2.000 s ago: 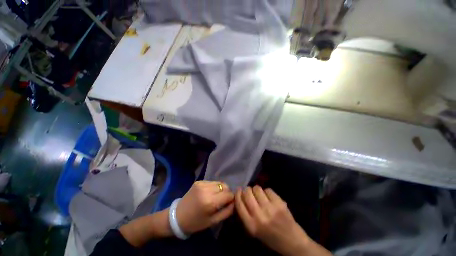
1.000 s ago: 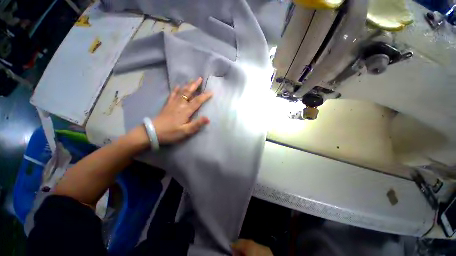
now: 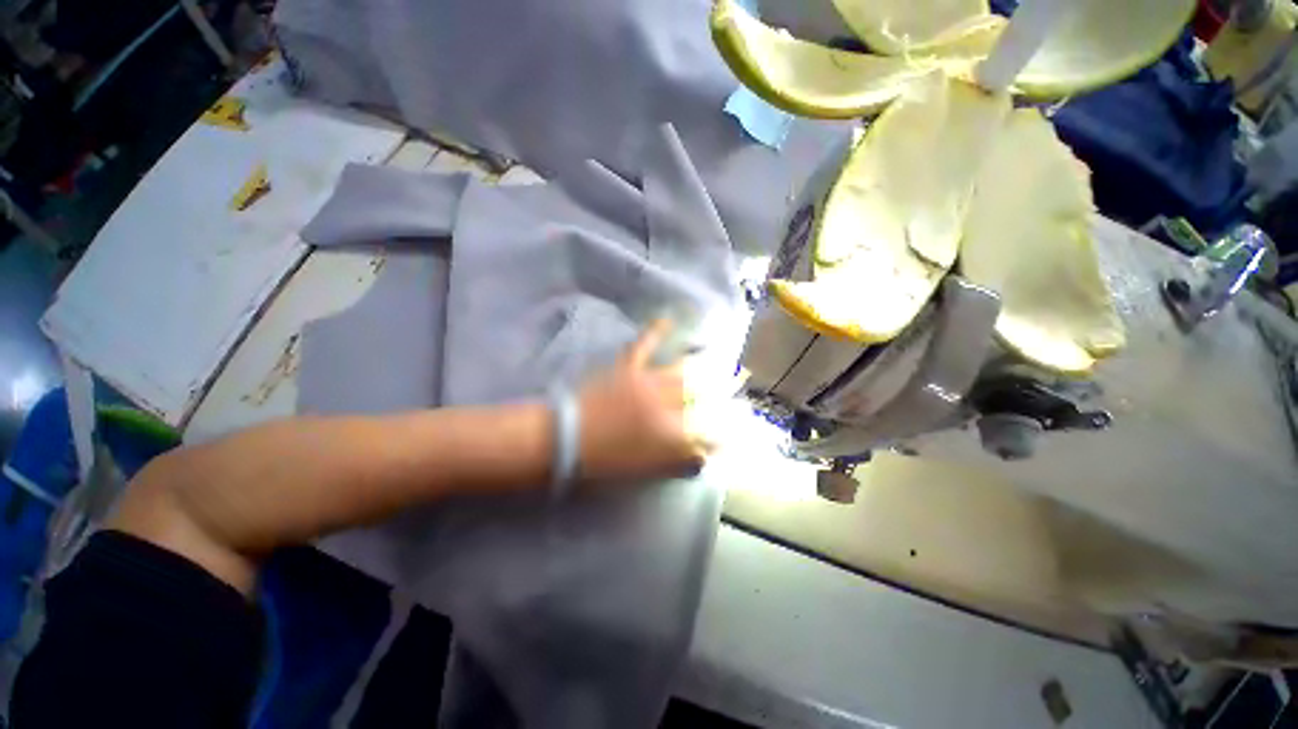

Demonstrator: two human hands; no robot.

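Note:
The grey fabric panel (image 3: 570,584) lies over the front of the machine table and hangs down past its front edge. My left hand (image 3: 648,413) is on the panel beside the brightly lit needle area (image 3: 797,434) of the sewing machine (image 3: 1182,456). The hand is blurred and glare covers its fingertips, so I cannot tell whether it pinches the cloth. A pale bracelet is on the wrist. My right hand is out of view.
A yellow-green fruit peel (image 3: 925,185) lies spread on the machine head. A grey fabric heap (image 3: 498,71) with a pale blue tag (image 3: 759,117) is behind. The white extension board (image 3: 185,242) is at left, above a blue basket (image 3: 43,463).
The view has shifted, showing the peel and the heap. My left hand has moved across the panel towards the needle area. My right hand, earlier holding the panel's lower edge, has gone out of view.

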